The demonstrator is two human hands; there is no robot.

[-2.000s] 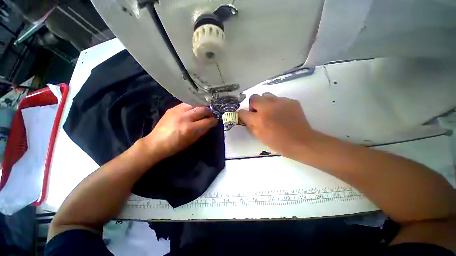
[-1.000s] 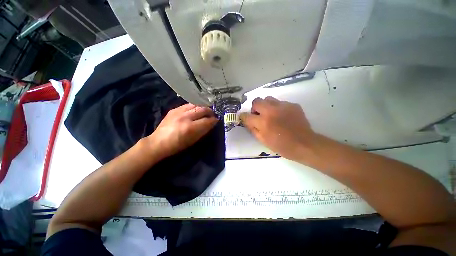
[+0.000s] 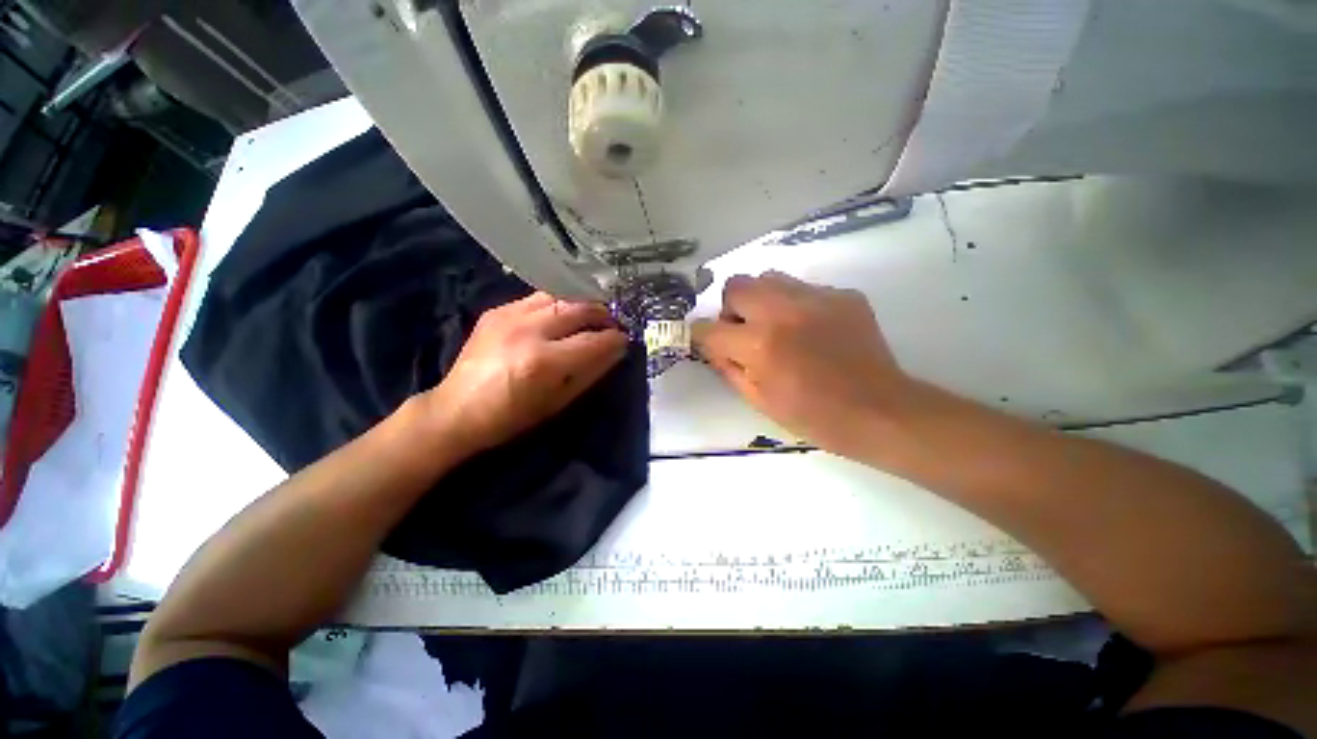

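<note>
The black garment piece [image 3: 340, 318] lies spread on the white table, left of and below the needle area. My left hand [image 3: 527, 368] rests on it with bent fingers, the fingertips at its right-hand border beside the presser foot [image 3: 653, 296]. My right hand [image 3: 794, 347] is on the other side, thumb and fingers curled close together at the small cream ridged knob [image 3: 667, 339]. Whether its fingertips pinch anything is hidden. The needle itself cannot be made out.
The off-white machine head [image 3: 780, 101] with its cream tension dial [image 3: 617, 119] fills the top. A slim grey metal part [image 3: 852, 220] lies behind the needle. A red-rimmed basket [image 3: 162, 339] with white lining stands left. A printed ruler [image 3: 751, 572] runs along the table's front edge.
The camera view has shifted slightly. Both hands and the black cloth stay in nearly the same place.
</note>
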